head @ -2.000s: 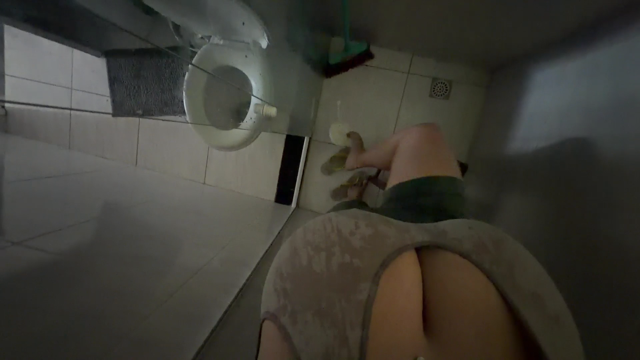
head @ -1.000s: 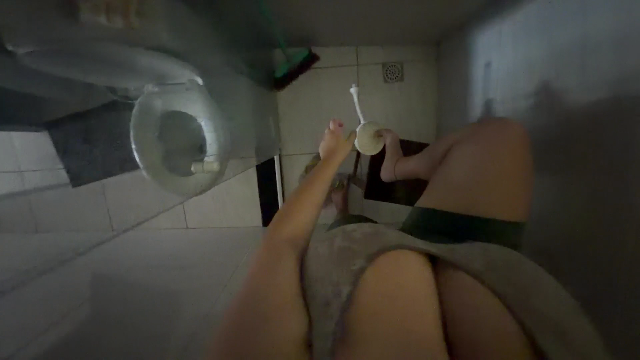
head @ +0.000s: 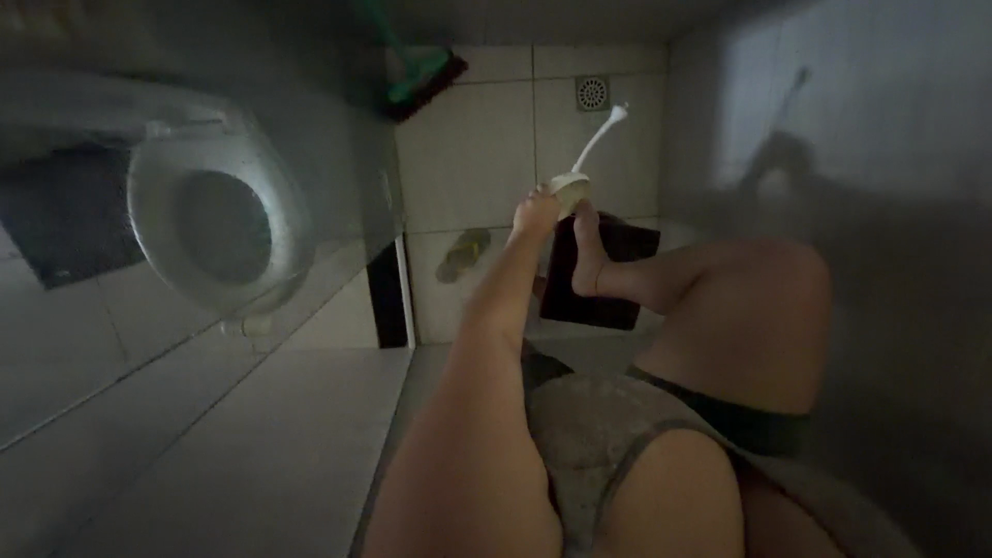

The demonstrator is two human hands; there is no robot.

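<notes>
My left hand point(head: 537, 211) reaches down toward the floor, its fingers closed at the rim of a round cream-coloured thing point(head: 571, 194). From that round part a slim white length like a handle point(head: 595, 143) runs up and right, ending in a wider white tip; whether it is a brush cannot be told. A raised bare foot point(head: 589, 252) has its toes against or just beside the round part. Below the foot lies a dark square mat or low stool point(head: 589, 311). My right hand is out of sight.
A green broom point(head: 422, 77) with dark red bristles stands at the upper middle, near a floor drain point(head: 593, 93). One yellowish sandal point(head: 463, 256) lies on the tiles. At the left is a white toilet point(head: 147, 209) beyond what looks like a glass panel. A grey wall bounds the right.
My left hand has moved from beside the round cream thing to its rim. The foot has risen beside it since two seconds ago, and the dark square has come into sight.
</notes>
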